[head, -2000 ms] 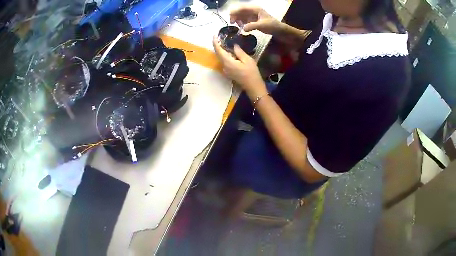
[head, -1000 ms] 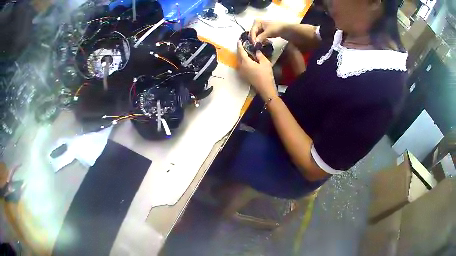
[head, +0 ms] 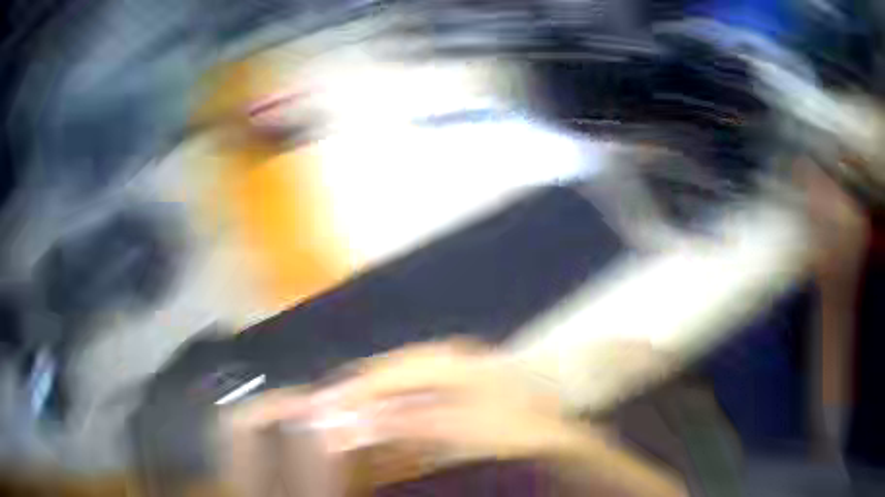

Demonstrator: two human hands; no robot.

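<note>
The view is strongly blurred. My right hand (head: 446,398) reaches in from the lower right, over the near edge of the black work mat (head: 437,281). A small whitish patch shows at its fingers; I cannot tell whether it is a wipe. More skin-coloured shapes at the bottom, left of it, may be my left hand (head: 286,451), cut off by the edge. A dark shape with a bright streak, possibly a black housing (head: 184,413), lies just left of the fingers. I cannot tell whether either hand grips it.
Orange tape (head: 281,218) crosses the white bench (head: 427,165) behind the mat. A pinkish-red streak, possibly a tool handle (head: 277,105), lies near it. A dark heap (head: 660,107) stands at the back right. Another person's arm (head: 835,291) shows at the right. A dark blurred shape (head: 112,257) is at left.
The view has swung left from the other worker to the mat, which now lies across the middle. My right hand has come into view at the bottom.
</note>
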